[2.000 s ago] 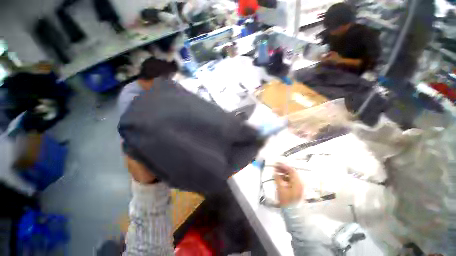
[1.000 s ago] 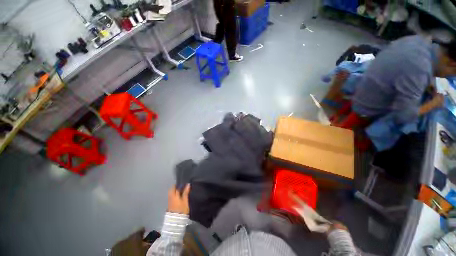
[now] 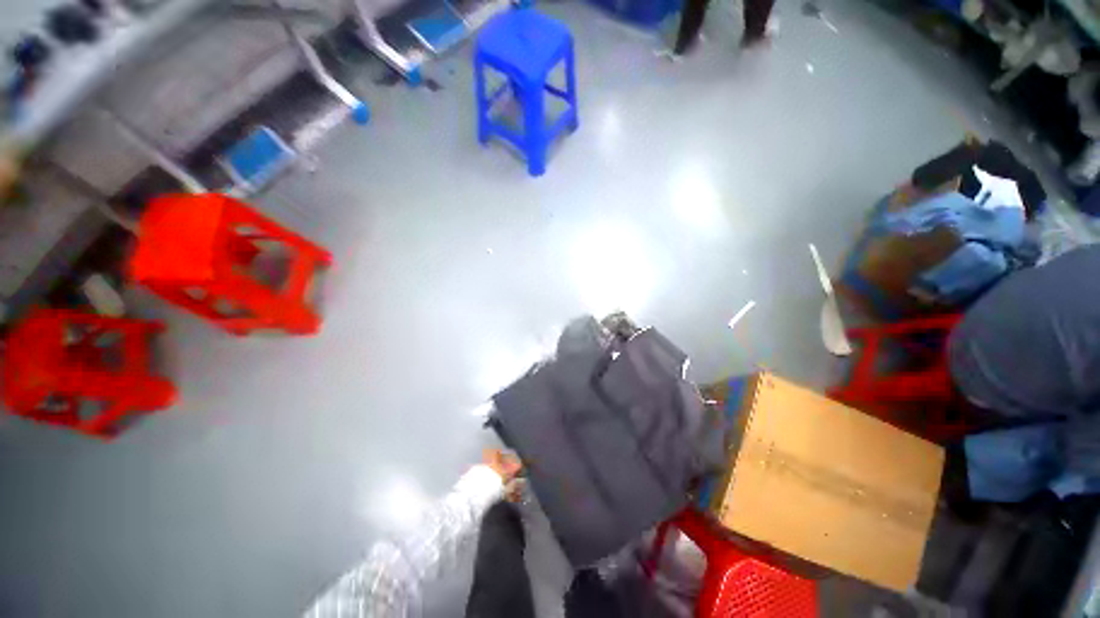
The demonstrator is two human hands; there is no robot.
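A heap of dark charcoal garment pieces (image 3: pixel 597 453) with a few white edges lies at the lower centre, beside the cardboard box. What holds the heap up is hidden under the cloth. My left hand (image 3: pixel 504 471) is at the heap's left edge, small and blurred, its fingers close to the cloth. Whether it grips the cloth cannot be told. My right hand is out of the picture.
A brown cardboard box (image 3: pixel 838 477) and a red stool (image 3: pixel 760 592) stand right of the heap. Two red stools (image 3: pixel 217 260) are at left, a blue stool (image 3: pixel 527 73) at top. A seated person (image 3: pixel 1037 344) is at right, near blue garments (image 3: pixel 965 242).
The view has swung from the table to the floor and stool area. The dark cloth earlier held up in my left hand now lies on the heap. My right hand has left the picture.
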